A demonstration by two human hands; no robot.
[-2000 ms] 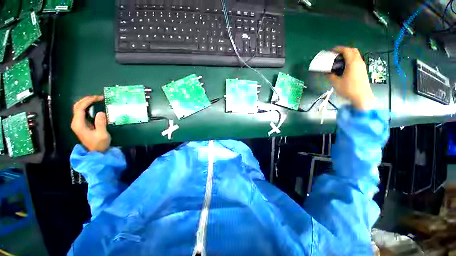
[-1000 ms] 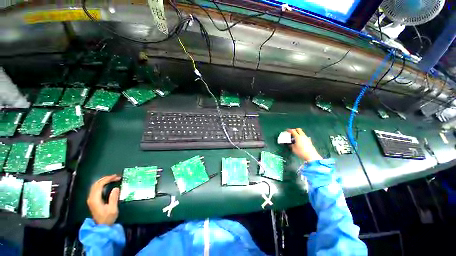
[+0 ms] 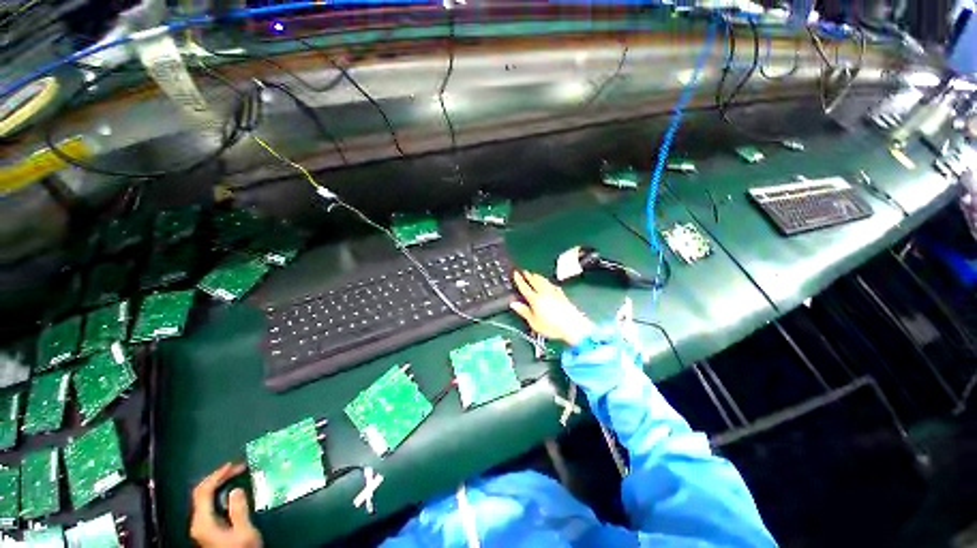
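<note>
Three green circuit boards lie in a row on the green bench: left (image 3: 286, 462), middle (image 3: 388, 410) and right (image 3: 485, 371). My left hand (image 3: 223, 510) curls around a small black item at the left board's left edge. My right hand (image 3: 549, 307) is empty, with its fingertips at the right end of the long black keyboard (image 3: 391, 310). The barcode scanner (image 3: 570, 263) lies on the bench beyond my right hand. My right hand and sleeve cover the bench to the right of the right board. Dark leads run beside the boards.
Many green boards (image 3: 96, 462) lie on black sheets at the left. More small boards (image 3: 415, 229) lie behind the keyboard. A blue coiled cable (image 3: 656, 182) hangs over the bench. A second keyboard (image 3: 811, 203) lies farther right. White tape crosses (image 3: 367, 488) mark the front edge.
My right hand has let go of the scanner and moved left to the keyboard. My left hand stays by the left board. The view has turned, and the fourth board is now out of sight.
</note>
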